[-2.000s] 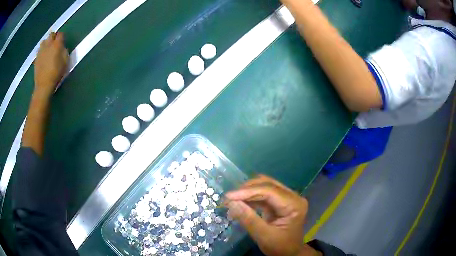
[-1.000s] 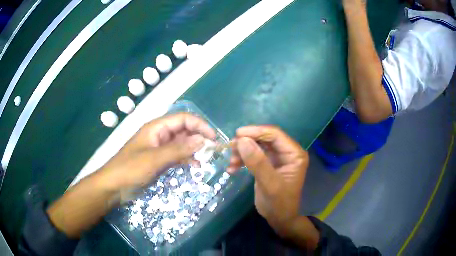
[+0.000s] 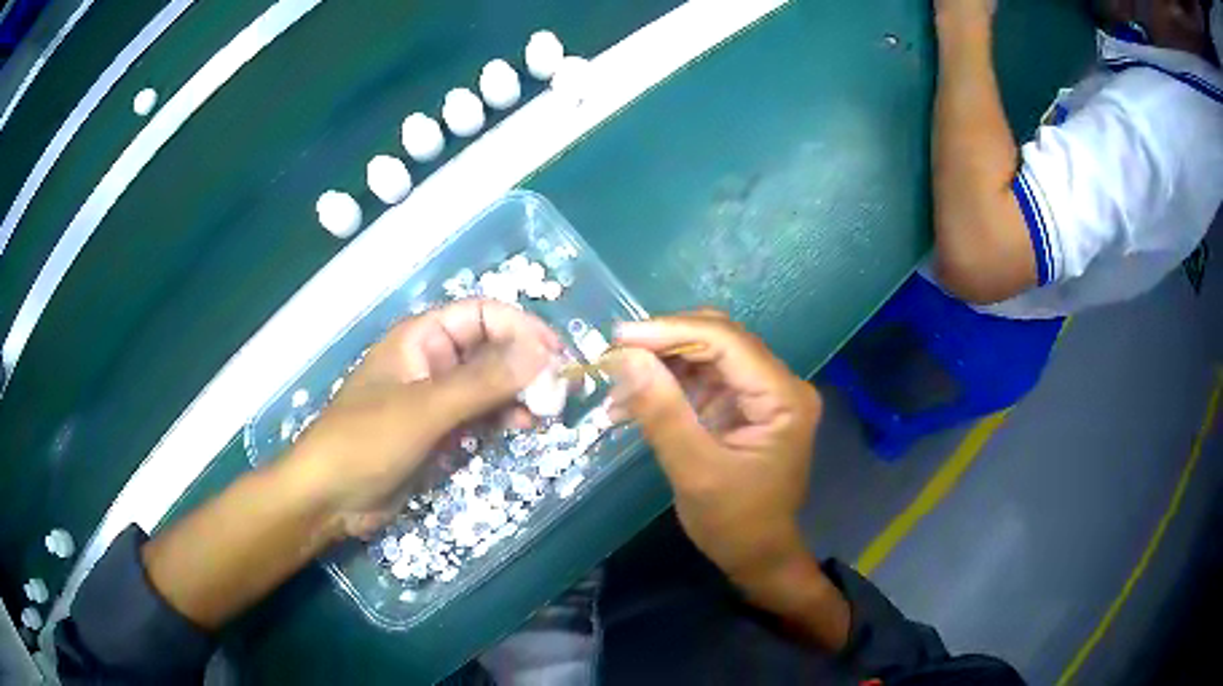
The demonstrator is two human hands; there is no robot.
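Observation:
My left hand [image 3: 436, 389] holds a round white housing [image 3: 546, 393] in its fingertips above the clear tub. My right hand [image 3: 724, 436] pinches thin brownish-gold tweezers [image 3: 590, 369], whose tip is at the housing, blurred. Whether a small piece is at the tip cannot be told. The clear tub [image 3: 620, 292] lies under my hands and holds glittering small inserts [image 3: 490, 503], partly hidden by my left hand. A row of white housings [image 3: 423, 137] stands on the green conveyor [image 3: 268, 161] beside the pale guide rail [image 3: 463, 174]. The row's far end housing touches the rail.
Single white pieces lie on the far lane [image 3: 145, 101] and at the lower left [image 3: 59, 543]. A neighbour's arm [image 3: 976, 161] and white sleeve are at the right, over the green bench. A blue stool [image 3: 925, 362] stands on the grey floor below. A small dark part [image 3: 892, 43] lies on the bench.
My left hand has come from the far lane to my right hand and now holds a housing. The row has shifted up and right in view. The neighbour's arm has moved right.

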